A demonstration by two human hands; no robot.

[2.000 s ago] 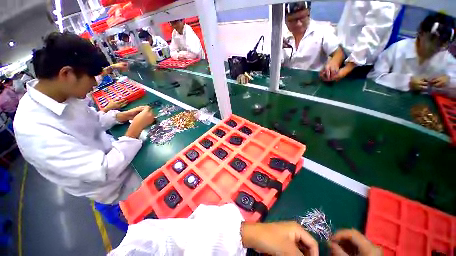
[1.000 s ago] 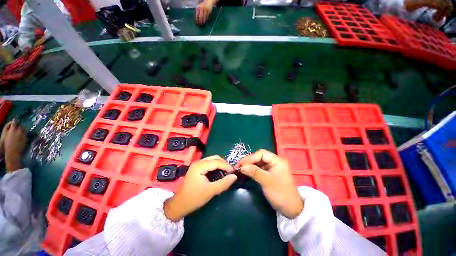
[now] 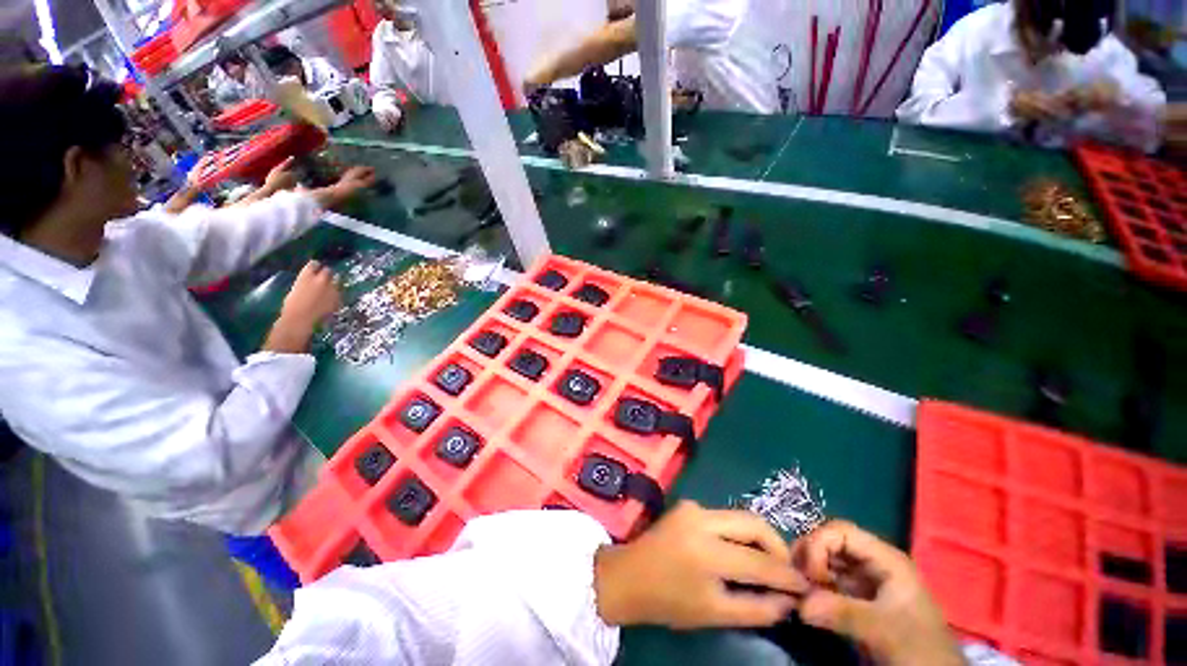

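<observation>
My left hand [image 3: 703, 567] and my right hand [image 3: 875, 588] meet at the fingertips near the bottom edge, right of centre. A black watch part [image 3: 810, 640] shows under the fingers, mostly hidden; my left hand seems to hold it. Anything small between my right fingertips is too hidden to tell. A pile of silver spring bars [image 3: 784, 500] lies on the bench just beyond my hands. The left tray [image 3: 508, 465] is red-orange and holds several watch bodies [image 3: 456, 445], back side up. Those in its right column have black straps [image 3: 643, 492].
The right tray [image 3: 1000, 455] holds dark pieces at its right side. A green conveyor [image 3: 833, 299] carries scattered black straps beyond a white edge strip. A grey post [image 3: 484, 130] stands behind the left tray. A person in white [image 3: 143, 351] works at left beside gold and silver pin piles [image 3: 424, 286].
The view swung down to the two trays, then back up and left. The neighbour's arm now reaches over the conveyor. My hands remain together at the fingertips by the silver pile.
</observation>
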